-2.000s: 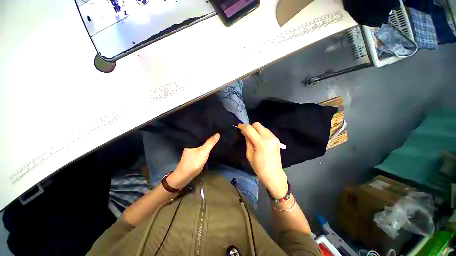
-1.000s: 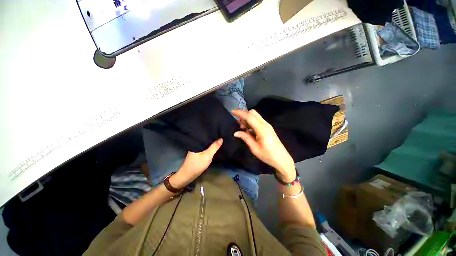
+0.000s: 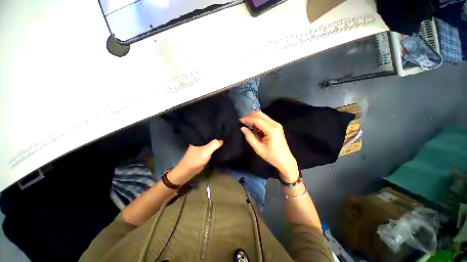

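Note:
A black garment [image 3: 315,134] lies across the wearer's lap below the table edge, one end hanging to the right. My left hand [image 3: 197,158] is shut on the garment at the lap, thumb on top and fingers hidden by the cloth. My right hand [image 3: 269,140] is just right of it over the garment, fingers curled and thumb apart from them. No tool or thread can be made out at its fingertips.
The white table [image 3: 143,77] crosses above the lap, with a machine bed plate [image 3: 169,15], a dark phone [image 3: 263,4] and a tan strip [image 3: 322,7]. A white basket [image 3: 402,56] stands right. A black pile [image 3: 56,215] hangs lower left; a carton [image 3: 368,212] is lower right.
The view has shifted, so the table sits higher. Two seconds ago my right fingertips were together with a small pale tool showing; now the thumb is apart. My left hand stays on the garment.

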